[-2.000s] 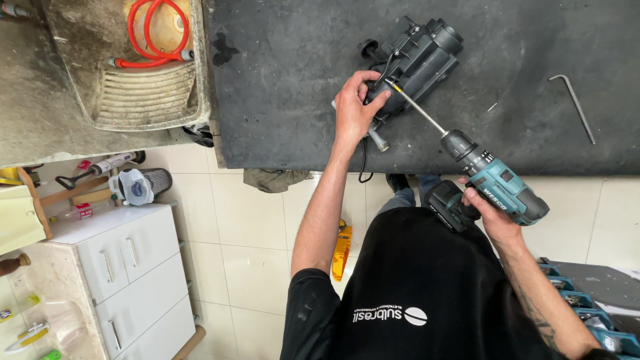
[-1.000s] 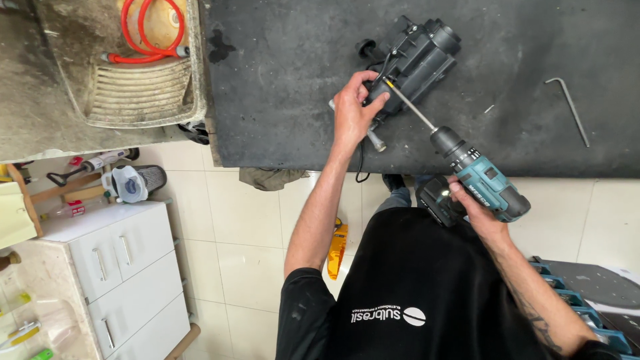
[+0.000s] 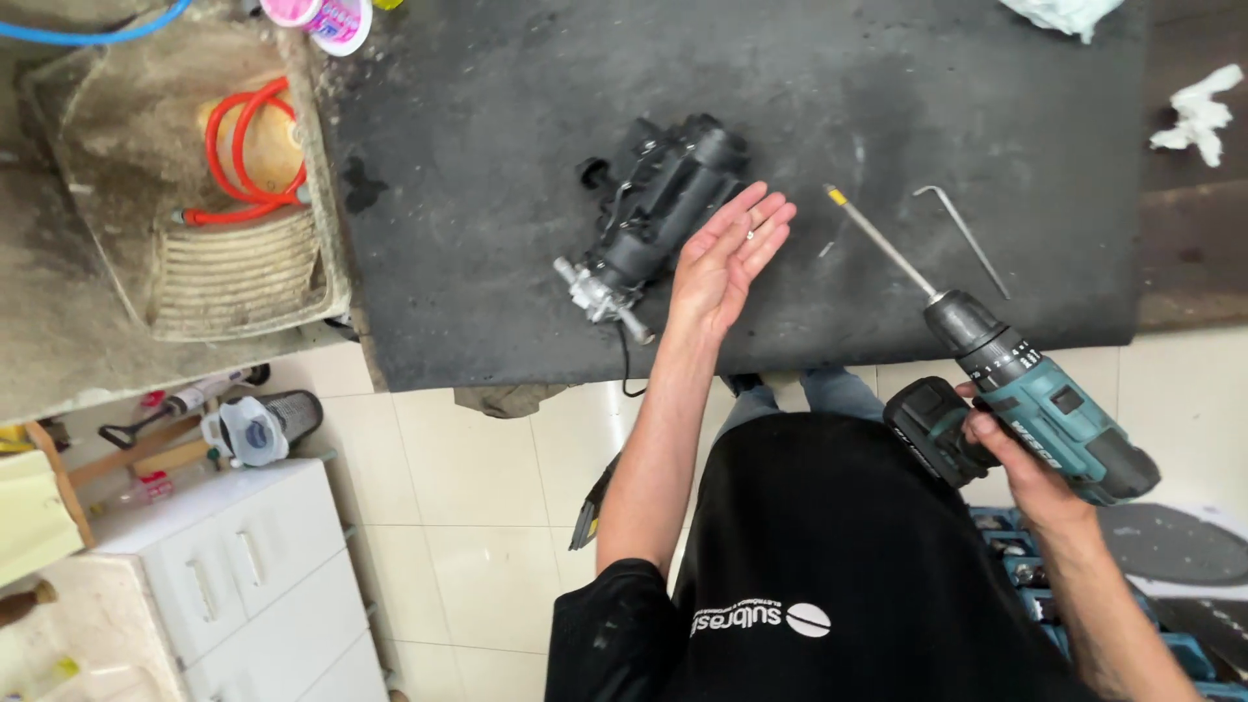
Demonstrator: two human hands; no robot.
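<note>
My left hand is palm up with its fingers extended, beside a black motor-like unit that lies on the dark worktop. A small shiny thing shows at its fingers; whether it is a ring or a loose part I cannot tell. The unit has a silver metal fitting at its lower end and a thin black cord. My right hand grips the handle of a teal and black cordless drill. The drill's long bit, with a yellow band near its tip, points up-left, apart from the unit.
A hex key lies on the black mat, right of the bit. At left is a stained sink with a coiled orange hose. White crumpled material lies far right. White drawers stand lower left, blue bins lower right.
My left hand has come off the black unit and turned palm up. The drill's bit, earlier at the unit by my left fingers, is now away to the right. The view has shifted.
</note>
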